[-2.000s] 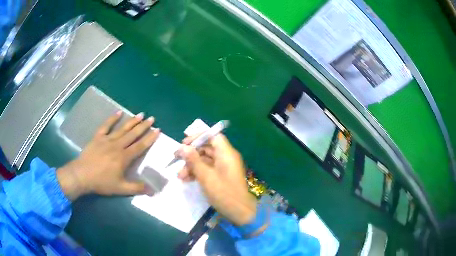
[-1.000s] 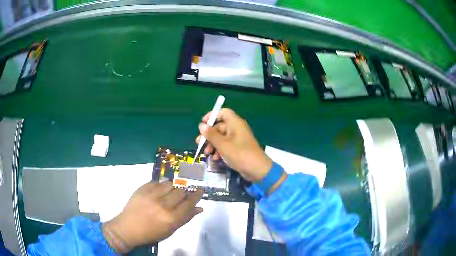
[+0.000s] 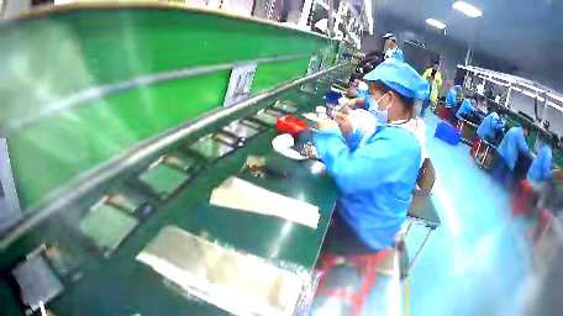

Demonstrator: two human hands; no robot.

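Note:
Neither of my hands is in view. A thin white tip (image 3: 42, 308) shows at the bottom left edge; I cannot tell what it is. The nearest tablet unit (image 3: 37, 282) lies at the lower left, blurred. Another tablet unit (image 3: 106, 227) lies beyond it, and several more run in a row up along the green panel. A long grey-beige stack of sheet strips (image 3: 225, 268) lies on the dark green mat at the bottom, with shiny clear edges. A second stack of strips (image 3: 265, 202) lies beyond it.
A person (image 3: 376, 166) in a blue smock, cap and mask sits at the line's right side, hands raised. A red container (image 3: 290, 125) and a white curved item (image 3: 287, 147) lie near them. A blue bin (image 3: 448, 133) stands on the aisle floor. More workers sit at the far right.
The view has swung up and right, along the line. My hands, the tweezers and the unit under them have left the picture. The neighbouring person and the aisle have come into view.

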